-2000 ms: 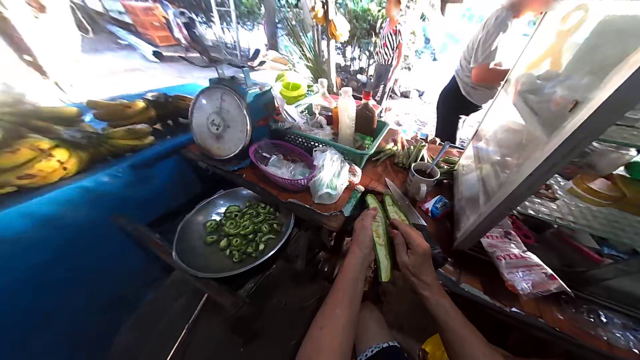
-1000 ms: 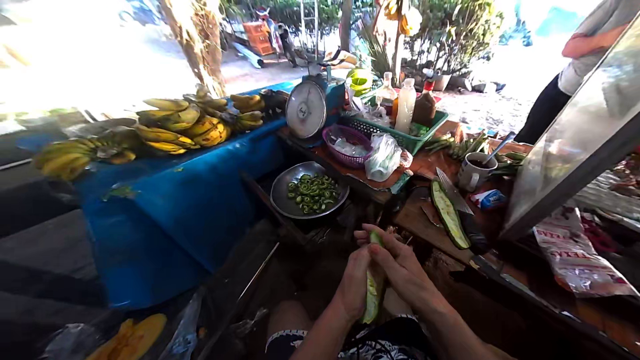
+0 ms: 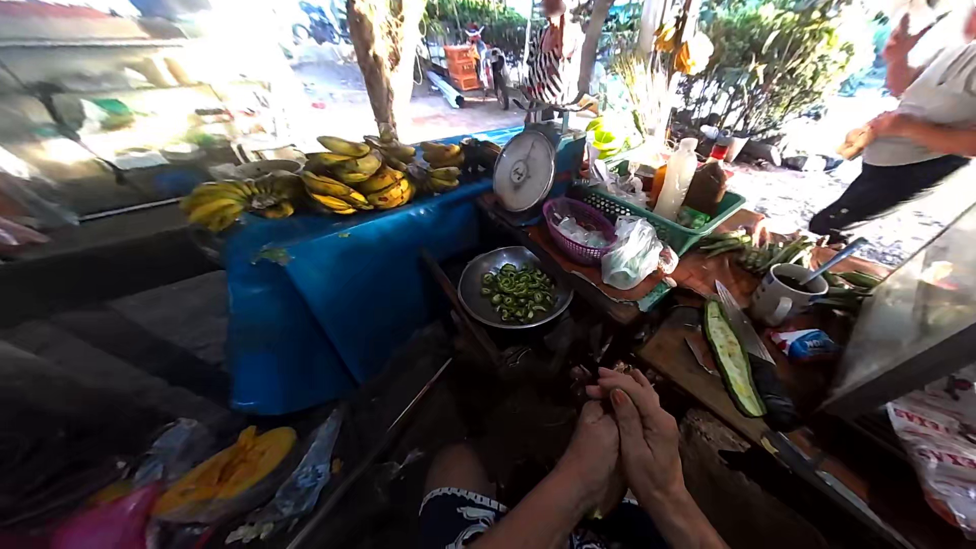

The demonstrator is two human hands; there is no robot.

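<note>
My left hand (image 3: 596, 442) and my right hand (image 3: 646, 427) are pressed together over my lap, fingers pointing forward. A little of a pale green vegetable piece shows below them, between my wrists; most of it is hidden. To the right, a halved green vegetable (image 3: 732, 358) lies cut side up on a wooden cutting board (image 3: 679, 347). Beside it lies a knife (image 3: 743, 324) with a dark handle. Ahead of my hands, a metal bowl (image 3: 470, 293) holds sliced green vegetable pieces (image 3: 518, 293).
A weighing scale (image 3: 524, 171), a purple basket (image 3: 568, 248) and a green tray (image 3: 690, 238) with bottles stand ahead. Bananas (image 3: 351, 175) lie on a blue-covered table (image 3: 343, 282). A mug (image 3: 785, 293) stands right; a cut squash (image 3: 229, 469) lies lower left. A person (image 3: 923, 114) stands upper right.
Two seconds ago both vegetable halves were at my hands; now one lies on the board by the knife. My hands have closed over the other piece. The view has swung left.
</note>
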